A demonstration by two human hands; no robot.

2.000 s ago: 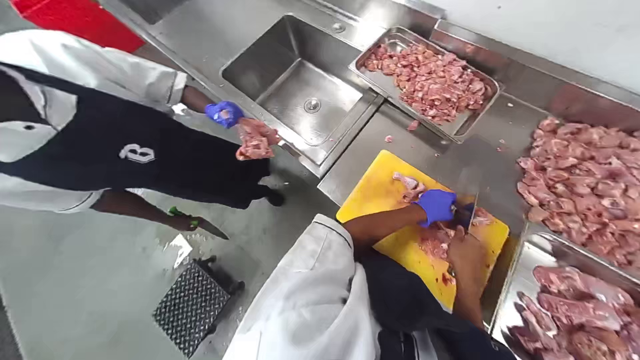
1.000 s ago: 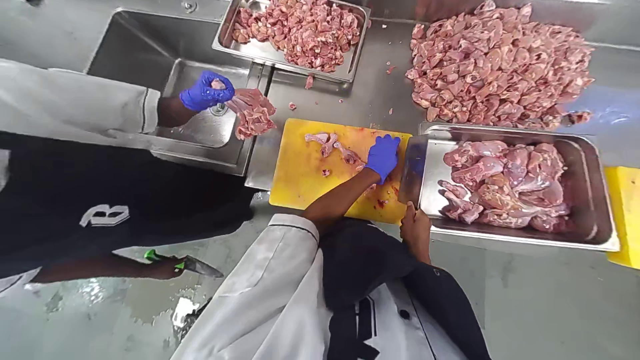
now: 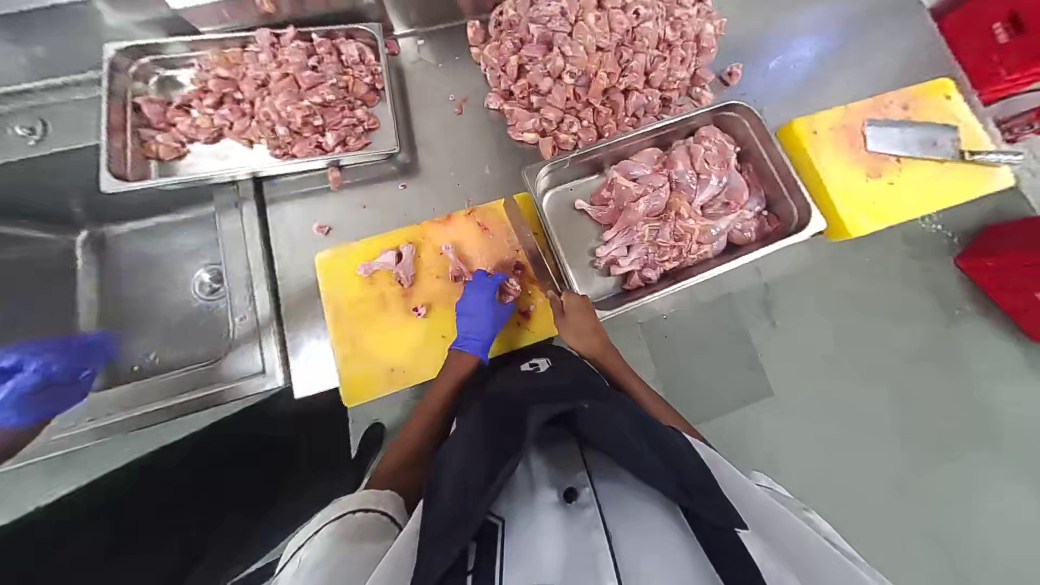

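Note:
My left hand [image 3: 483, 315], in a blue glove, is closed on a small piece of raw chicken [image 3: 509, 290] on the yellow cutting board [image 3: 382, 349]. Bare, my right hand [image 3: 578, 325] grips the handle of a large knife [image 3: 530, 244], whose blade lies along the board's right side. Cut chicken pieces [image 3: 404, 266] and a small scrap [image 3: 419, 310] lie left of my gloved hand. Right of the board, a steel pan [image 3: 569, 219] holds raw chicken legs [image 3: 674, 203].
A steel pan of cut chicken [image 3: 268, 97] stands at back left, beside a sink [image 3: 162, 284]. A heap of chicken pieces [image 3: 601, 65] lies behind. Another yellow board [image 3: 877, 179] bears a cleaver [image 3: 914, 139]. A co-worker's gloved hand [image 3: 53, 378] is at far left.
The view has swung to the right, bringing in the second board and cleaver. My left hand, spread flat on the board a second ago, is now closed on a chicken piece.

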